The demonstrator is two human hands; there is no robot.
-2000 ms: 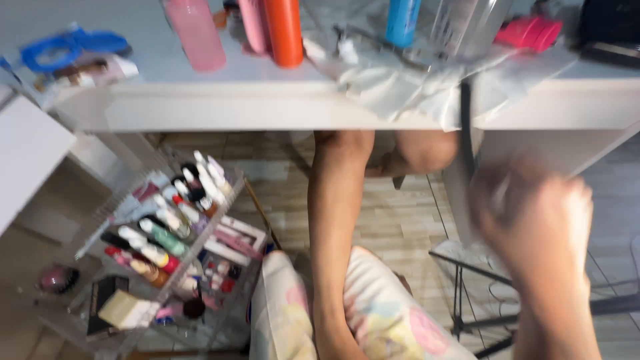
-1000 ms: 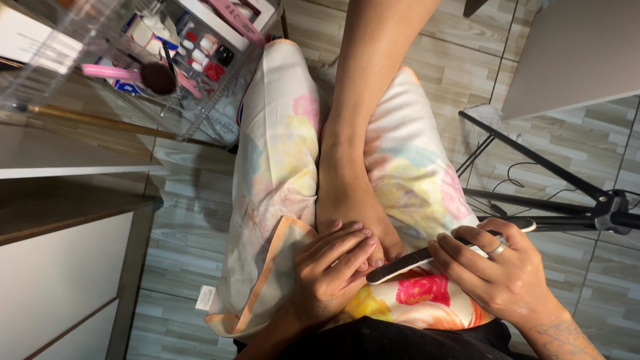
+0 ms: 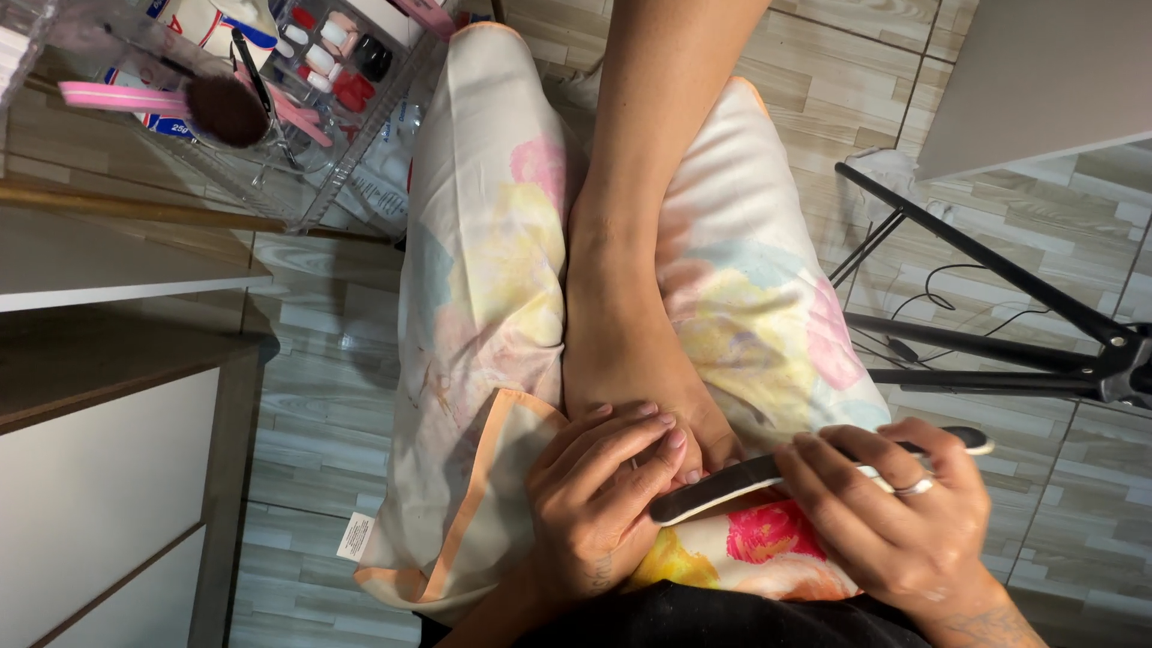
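Observation:
A person's bare foot (image 3: 621, 333) rests on a floral cloth (image 3: 486, 252) spread over my lap, its toes toward me. My left hand (image 3: 603, 486) is closed around the front of the foot, its fingers over the toes. In my right hand (image 3: 886, 513) is a black nail file (image 3: 720, 490) with a pale edge, its free end at the toes beside my left fingertips. My left hand hides some of the toes, and whether the file touches a nail cannot be told.
A clear plastic organizer (image 3: 337, 171) with nail tips, a makeup brush (image 3: 225, 108) and pink tools stands upper left. White drawers (image 3: 117, 504) are at the left. A black tripod (image 3: 990, 252) and cables (image 3: 936, 297) lie right, below a grey panel (image 3: 1035, 81).
The view has tilted down from the desk. Both hands keep much the same place at the foot as one second ago, the right still holding the file.

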